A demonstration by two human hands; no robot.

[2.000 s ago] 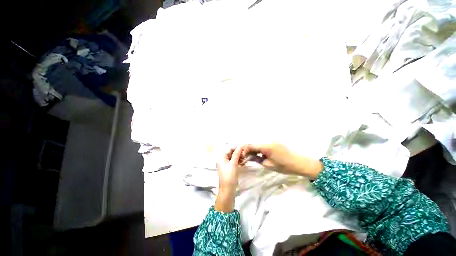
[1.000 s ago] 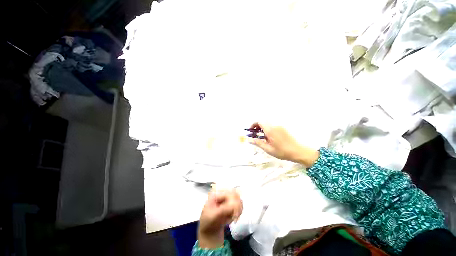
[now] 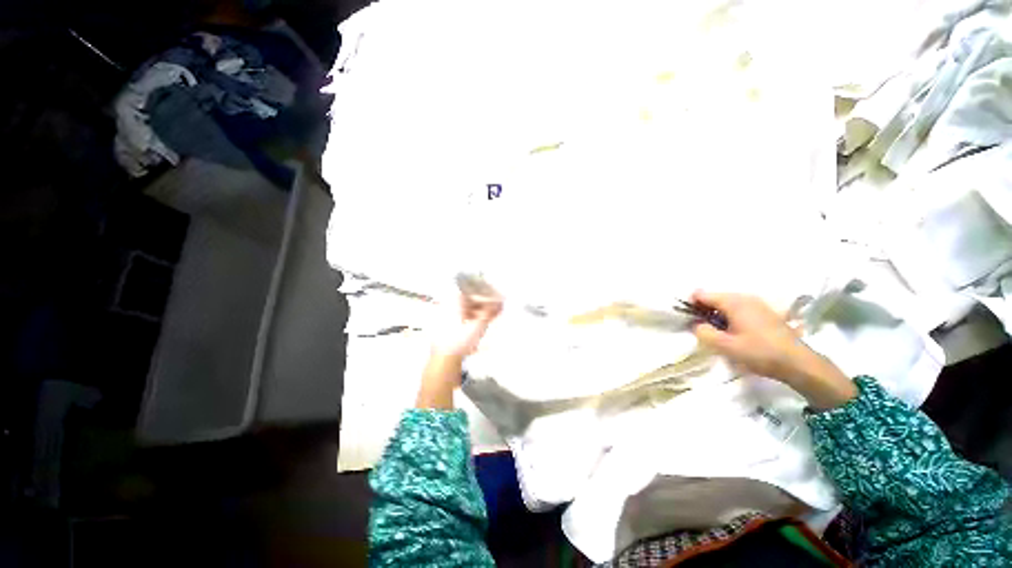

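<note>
A white garment piece lies across the table's near edge and my lap, with folds running between my hands. My left hand is at the piece's left side, fingers closed on white cloth; the overexposed white hides the exact edge. My right hand is at the right over the cloth and holds small dark thread snips, their points towards the left. Beyond both hands lies a large bright white garment heap with a small dark mark on it.
A second pile of white to greyish garments is at the right. At the left stands a grey bin with dark blue-grey and white cloth at its far end. The white table top shows at the near left.
My left hand has moved up and away from my body onto the cloth. My right hand has shifted right, still with the snips. The piece is now spread between them, and the view has shifted.
</note>
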